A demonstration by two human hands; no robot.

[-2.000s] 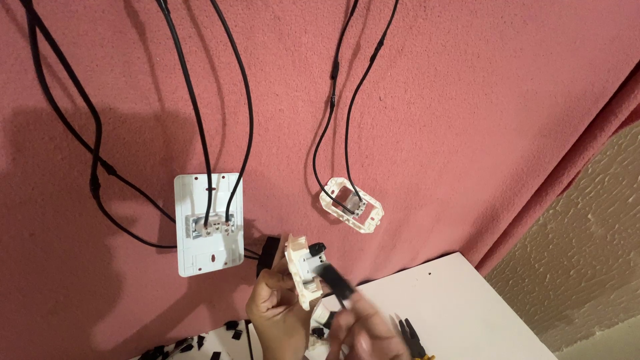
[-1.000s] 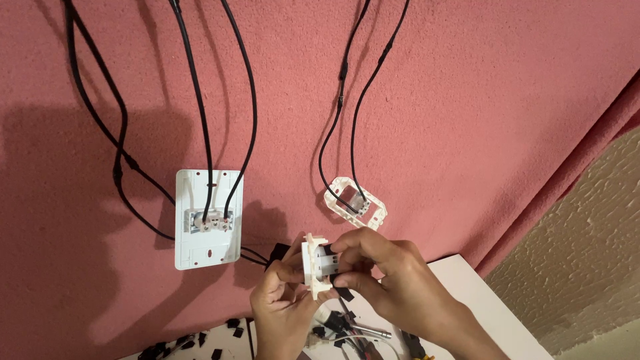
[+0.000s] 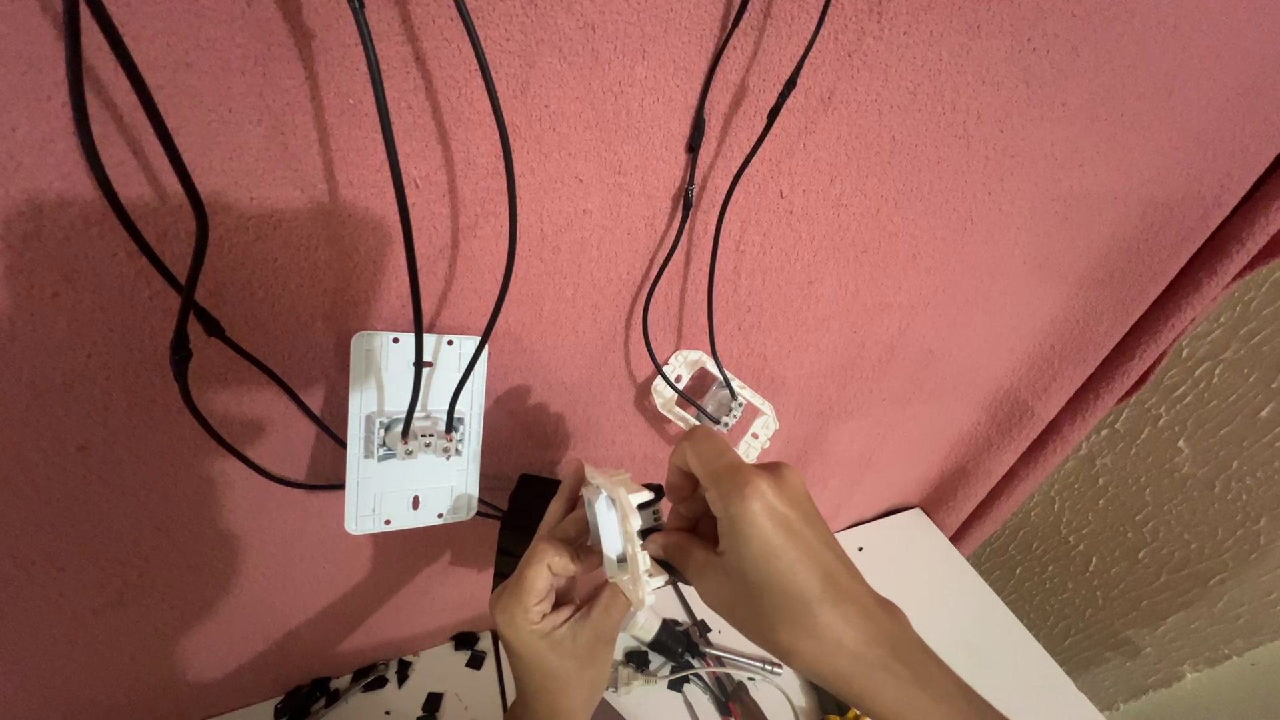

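My left hand grips a white plastic mounting frame with an electrical module in it, tilted nearly edge-on. The fingers of my right hand pinch at the back of the module, at a small black part whose exact kind I cannot tell. To the left hangs a white wall plate, back side out, with two black cables running into its terminals. A second white mounting frame, with a module wired to two black cables, hangs just above my right hand.
Below my hands, a white surface bears a metal-shafted tool, a pale cable with a plug and scattered black scraps. A black object stands behind my left hand. Black cables hang before the pink wall.
My left hand has turned the frame from showing its module side to nearly edge-on. A dark, blurred item seen by my right hand two seconds ago no longer shows there; the fingers now pinch at the module.
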